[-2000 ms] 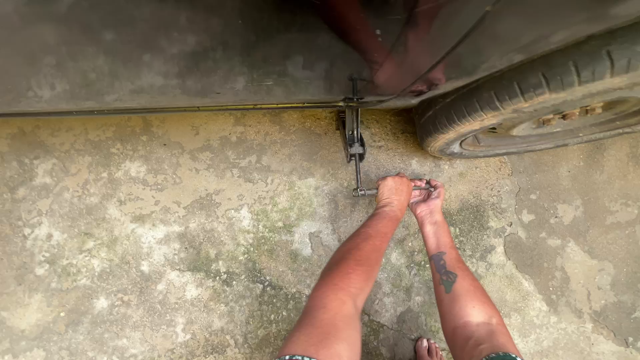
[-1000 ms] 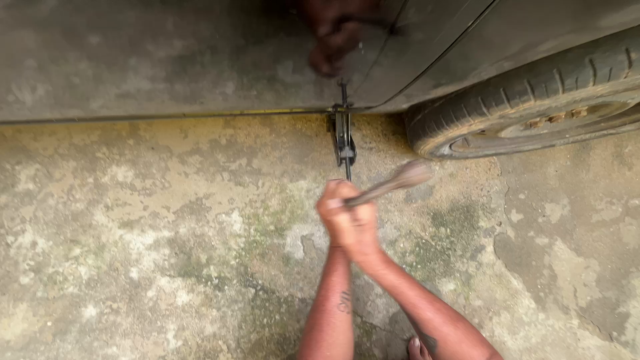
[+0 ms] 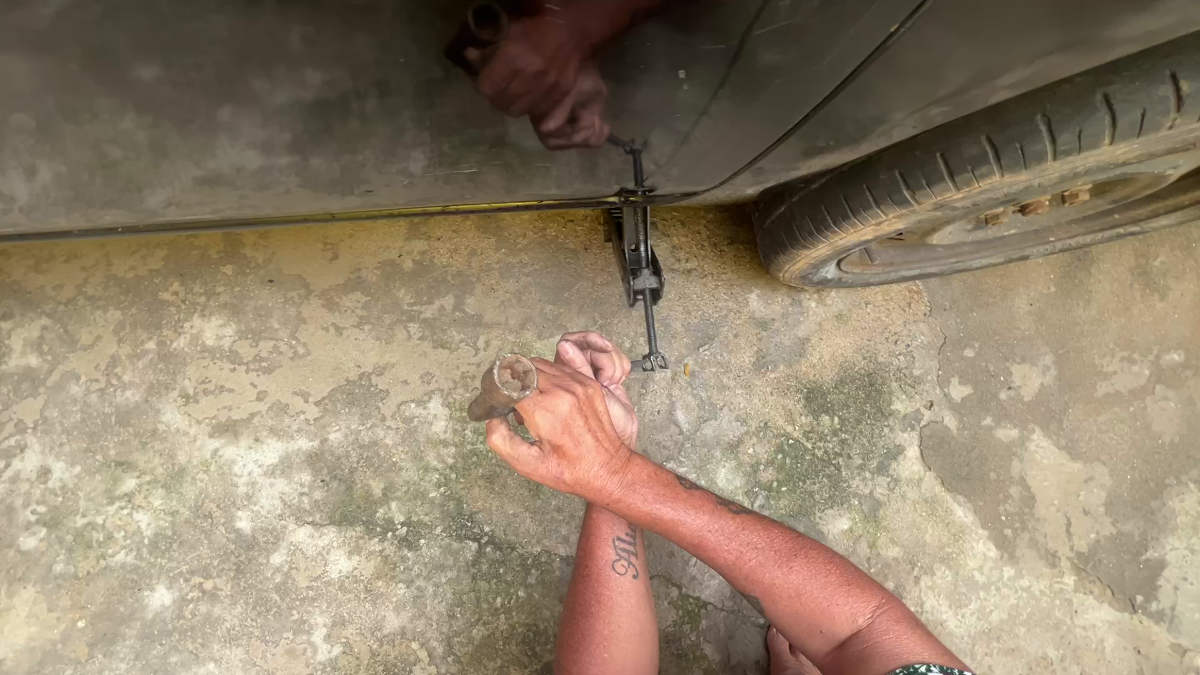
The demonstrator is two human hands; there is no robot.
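Observation:
A scissor jack stands under the sill of a dark car, its screw rod pointing toward me. At the rod's near end, a joint links to a metal crank handle, which runs left into my hands. My left hand is curled round the handle close to the joint, partly hidden behind the other hand. My right hand crosses over my left wrist and holds the handle's outer part, where a worn metal socket end sticks up beside the knuckles.
The dark car door and its sill span the top, with my hands reflected in the paint. To the right is a car wheel with a worn tyre. The ground is cracked, stained concrete. Part of a bare foot shows at the bottom.
Both hands have moved from the right of the jack's rod to its left, and the handle has swung round with them. My right arm now crosses over my left.

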